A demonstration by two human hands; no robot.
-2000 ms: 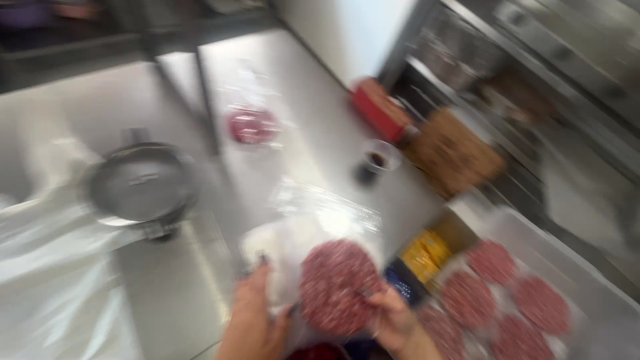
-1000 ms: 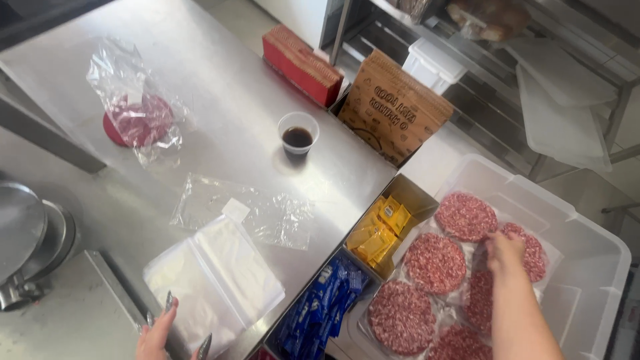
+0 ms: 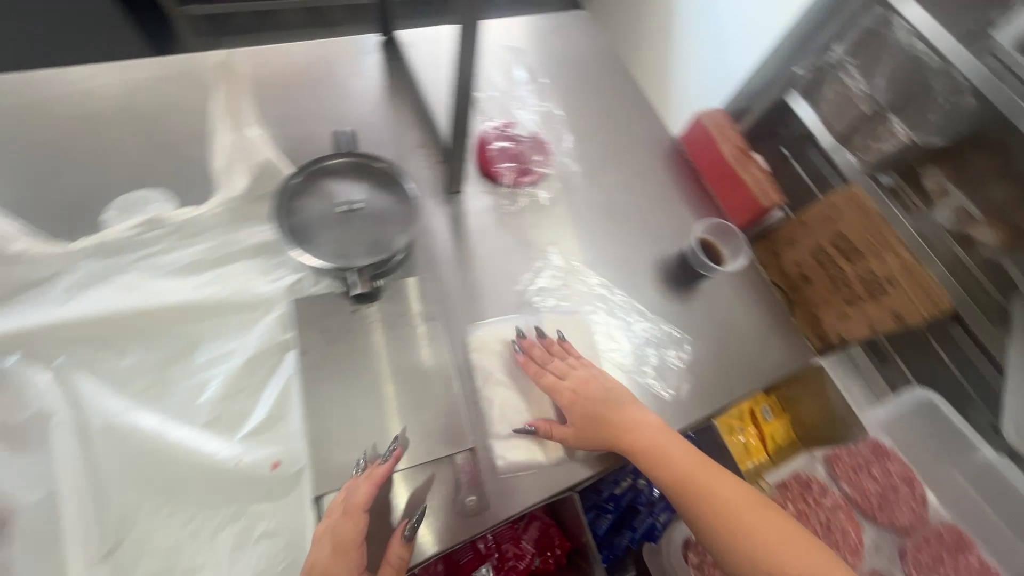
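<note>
My right hand (image 3: 572,392) lies flat, fingers spread, on a stack of clear plastic sheets (image 3: 504,400) on the steel table (image 3: 640,160). Low in the view, my left hand (image 3: 372,504) has its fingers apart and holds nothing; it is nearest the metal plate (image 3: 384,376) of a round patty press (image 3: 348,212). Crumpled clear film (image 3: 632,328) lies beside the sheets. Farther back, a round red item (image 3: 516,154) sits under clear plastic. Raw ground-meat patties (image 3: 876,484) lie in a translucent plastic tub (image 3: 952,432) at the lower right.
White plastic sheeting (image 3: 160,344) covers the left side. A cup of dark liquid (image 3: 718,246), a red box (image 3: 728,168) and a cardboard box (image 3: 856,268) stand to the right. Yellow packets (image 3: 752,428), blue packets (image 3: 628,512) and red packets (image 3: 512,552) fill bins along the near edge.
My right hand has moved from the patties in the tub to the plastic sheets. My left hand is now away from the sheets, by the press plate. The view has swung left.
</note>
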